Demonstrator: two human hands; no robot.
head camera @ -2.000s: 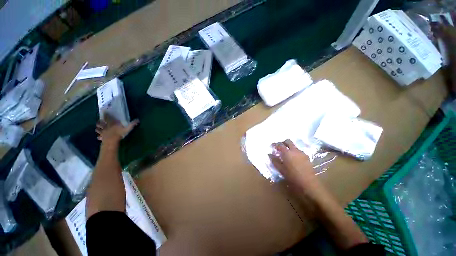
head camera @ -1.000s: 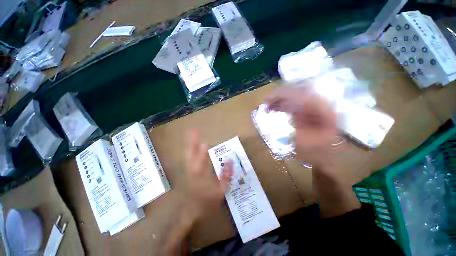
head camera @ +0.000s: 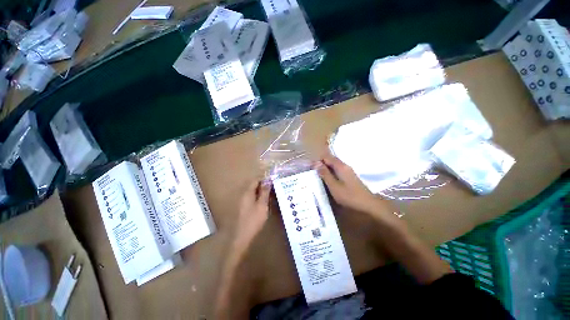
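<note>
A white retail box (head camera: 315, 240) lies in front of me, its near end by my body. A clear poly bag (head camera: 284, 140) stretches beyond its far end, with its mouth at that end. My left hand (head camera: 257, 197) holds the bag's left edge and my right hand (head camera: 331, 175) holds its right edge, by the box's far corners. How far the box is inside the bag is hard to tell. The shiny white stack of poly bags (head camera: 412, 134) lies to the right. A stack of unbagged boxes (head camera: 150, 215) lies to the left.
The dark green conveyor belt (head camera: 144, 94) runs beyond the cardboard (head camera: 237, 147) and carries bagged boxes (head camera: 231, 87). A green crate (head camera: 469, 250) with clear bags stands at the lower right. A round white tub (head camera: 26, 275) stands far left. A patterned box (head camera: 544, 69) stands far right.
My left hand has come from the belt to the work spot, where a box now lies. My right hand has left the bag stack, and both hands now hold a clear bag at the box end.
</note>
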